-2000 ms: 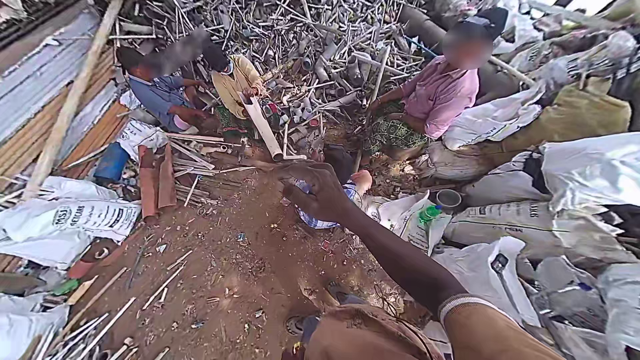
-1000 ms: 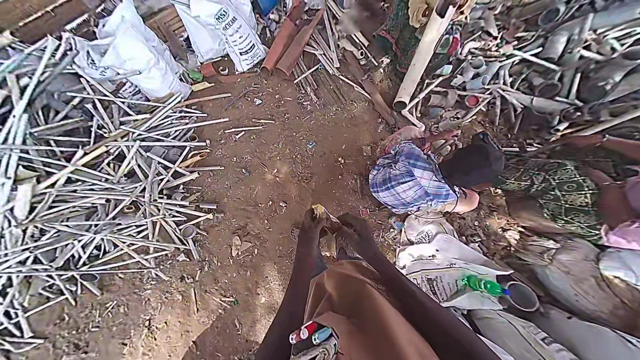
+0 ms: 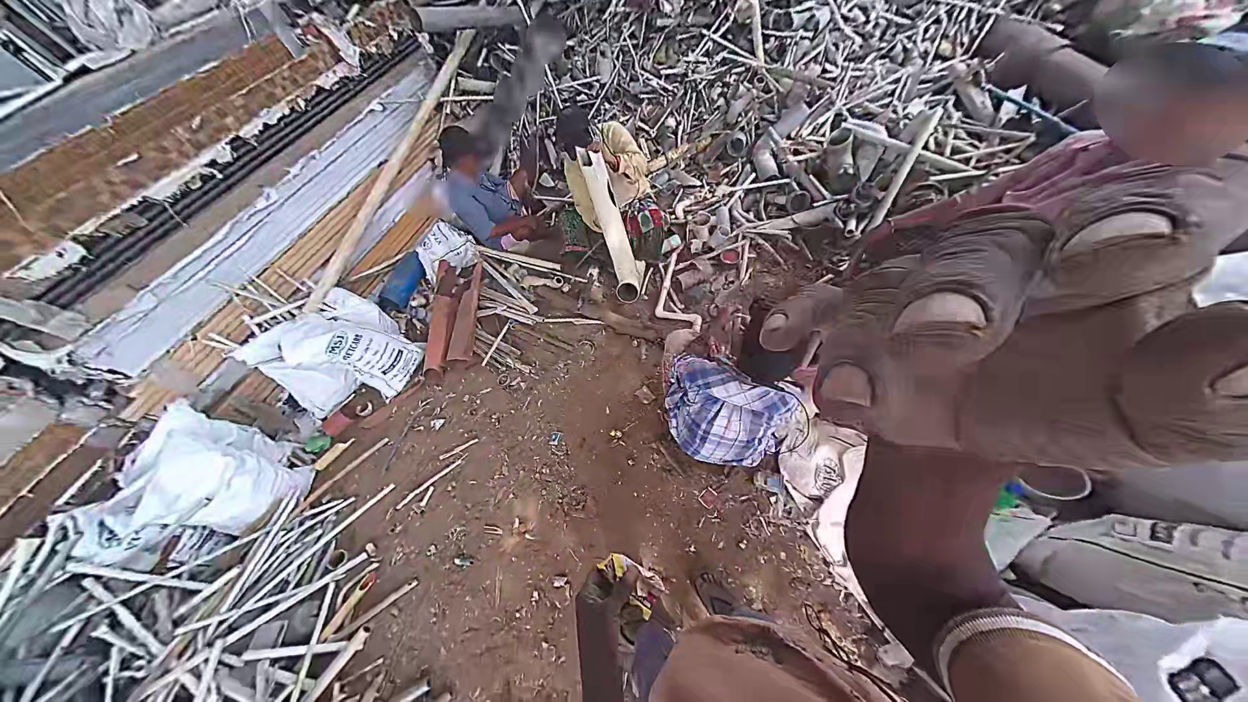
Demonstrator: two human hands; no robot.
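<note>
My right hand (image 3: 1004, 331) is raised close to the camera at the right, its fingers bent and partly spread, with nothing visible in them; its palm side is hidden. A pale band circles that wrist. Low in the middle, my left hand (image 3: 612, 597) grips a small crumpled packet (image 3: 639, 575), yellow and whitish, above the dirt ground. Brown cloth (image 3: 760, 663) covers my lap or front beside it.
A person in a plaid shirt (image 3: 726, 409) crouches ahead; others sit by the scrap pipe heap (image 3: 780, 117). White sacks (image 3: 336, 356) and thin pipes (image 3: 263, 595) lie left, more sacks (image 3: 1141, 565) right. A wide cut pipe (image 3: 612, 229) leans near two seated people.
One second ago both my hands were together at the small yellowish item; now my right hand is up near the camera and the left alone holds it. The view has swung upward.
</note>
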